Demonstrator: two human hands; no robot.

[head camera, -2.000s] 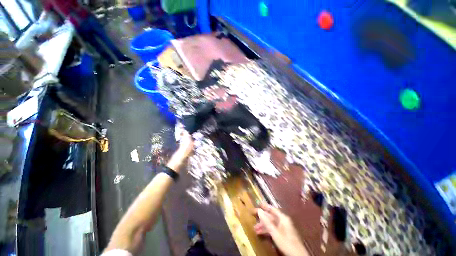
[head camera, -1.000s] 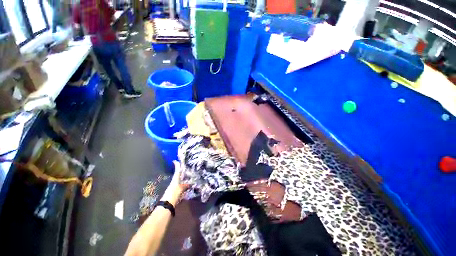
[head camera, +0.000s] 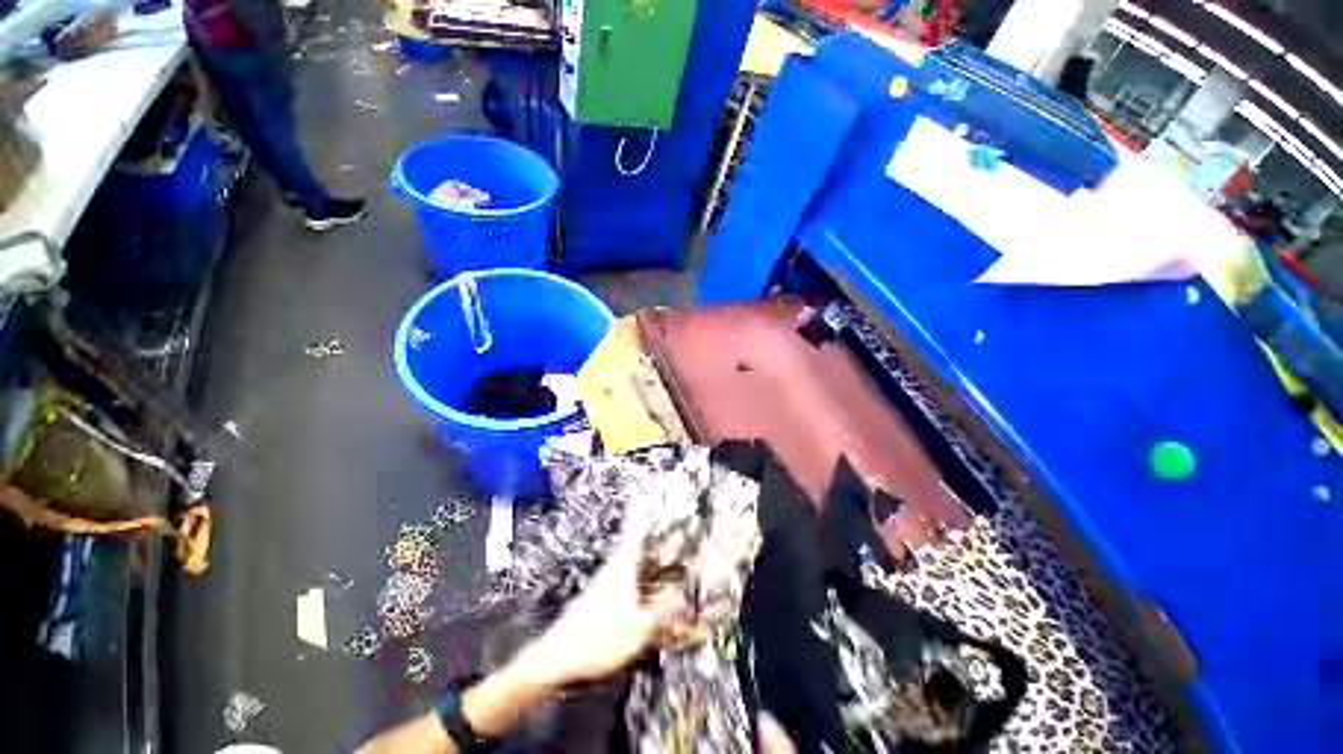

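My left hand (head camera: 631, 607), with a dark wristband, grips a bunched bundle of leopard-print and black offcuts (head camera: 707, 516) over the near side of the pad. Black strips hang from the bundle beside more tangled offcuts (head camera: 899, 670). Of my right hand, only a small blurred part (head camera: 772, 737) seems to show at the bottom edge, against the black material; its grip is hidden. Leopard-print material (head camera: 1046, 619) lies on the reddish-brown pad (head camera: 781, 386) along the press.
Two blue bins (head camera: 505, 368) stand past the pad's far left corner; the nearer holds dark scraps. The yellow-brown board edge (head camera: 626, 390) is beside it. The blue press (head camera: 1031, 398) runs along the right. Scraps (head camera: 410, 575) lie on the floor. A person (head camera: 258, 103) stands at upper left.
The view has turned and moved toward the bins. My left hand has drawn the offcuts together into a raised bundle. A bit of what seems my right hand shows again at the bottom.
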